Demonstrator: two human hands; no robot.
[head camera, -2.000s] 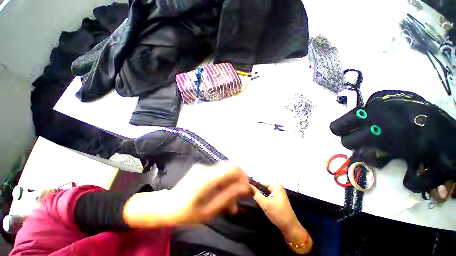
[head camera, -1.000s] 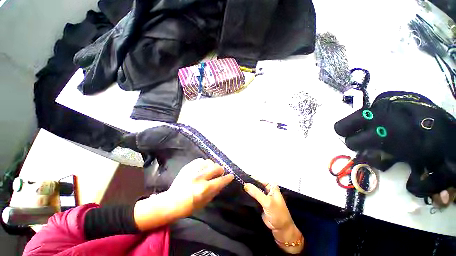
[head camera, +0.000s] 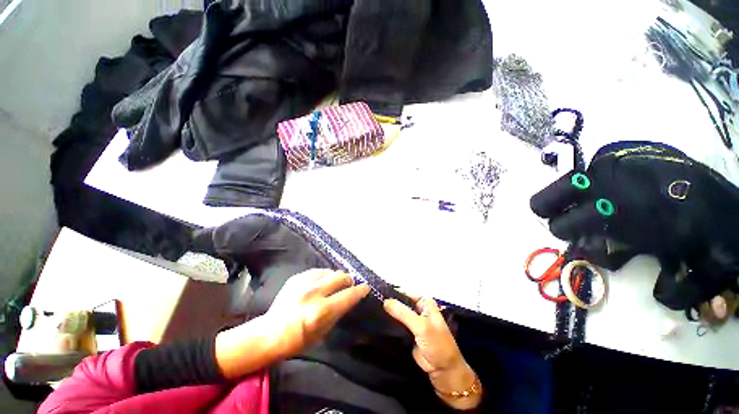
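Note:
A black garment (head camera: 255, 242) lies over the table edge and my lap, with a glittering silver trim (head camera: 320, 240) along its upper edge. My left hand (head camera: 296, 314) has its fingertips pinched at the trimmed edge; no needle or thread can be made out there. My right hand (head camera: 429, 344), with a gold bracelet at the wrist, grips the same edge just to the right, thumb on top. The fingertips of both hands are close together. The garment's lower part is partly hidden under my hands and arms.
Black garments (head camera: 267, 73) are piled upper left beside a striped bundle (head camera: 332, 136). Small snips (head camera: 444, 205), loose silver bits (head camera: 484, 179), orange scissors (head camera: 544, 271), a tape ring (head camera: 583, 285) and a black bag (head camera: 648, 182) lie on the white table (head camera: 389, 218).
My left hand, blurred and raised near my right hand two seconds ago, is now down at the trimmed edge. Since one second ago both hands look nearly the same; the view has shifted slightly.

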